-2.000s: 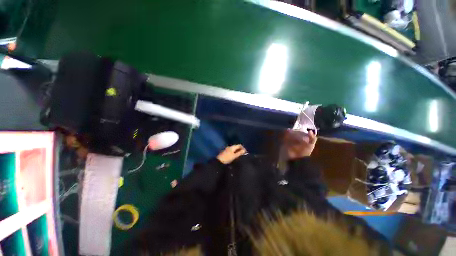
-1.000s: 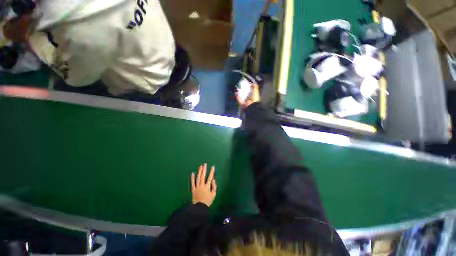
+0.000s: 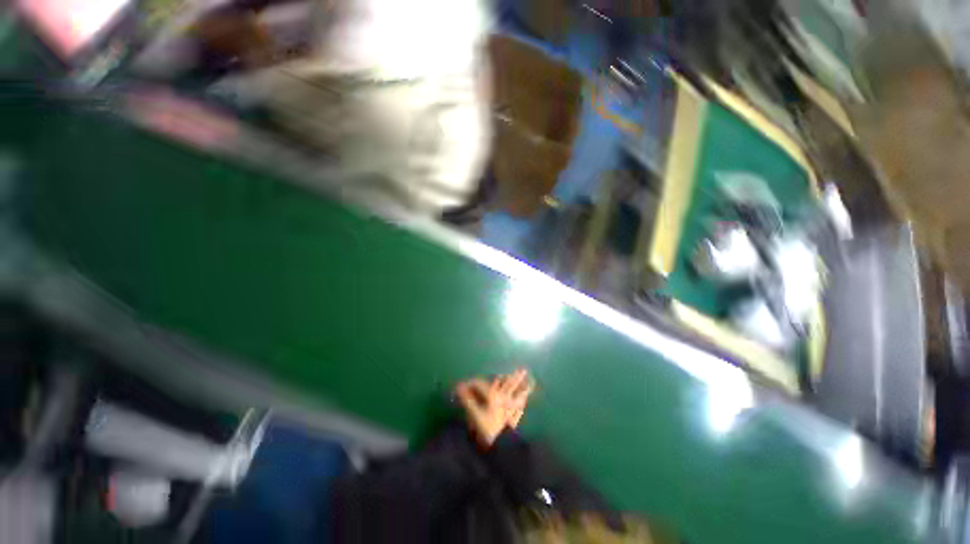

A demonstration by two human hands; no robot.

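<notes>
The view is blurred. My left hand point(image 3: 479, 406) and my right hand point(image 3: 513, 397) show as one small patch of skin over the green conveyor belt point(image 3: 319, 308), close together or overlapping. The border between them is unclear. Dark sleeves reach them from below. No object shows in either hand, but blur hides the finger positions. Several white-and-black security cameras point(image 3: 782, 282) lie in a pile on the green surface with a yellow rim beyond the belt.
A person in a light top point(image 3: 420, 138) is across the belt at upper left. Brown cartons point(image 3: 527, 117) stand beside them. A grey panel point(image 3: 872, 329) is at the right. A white mouse point(image 3: 140, 497) is at lower left. The belt has a pale metal edge point(image 3: 606, 317).
My right arm has drawn back from beyond the far edge of the belt to beside my left hand. The small white item in my right hand no longer shows. The view has tilted.
</notes>
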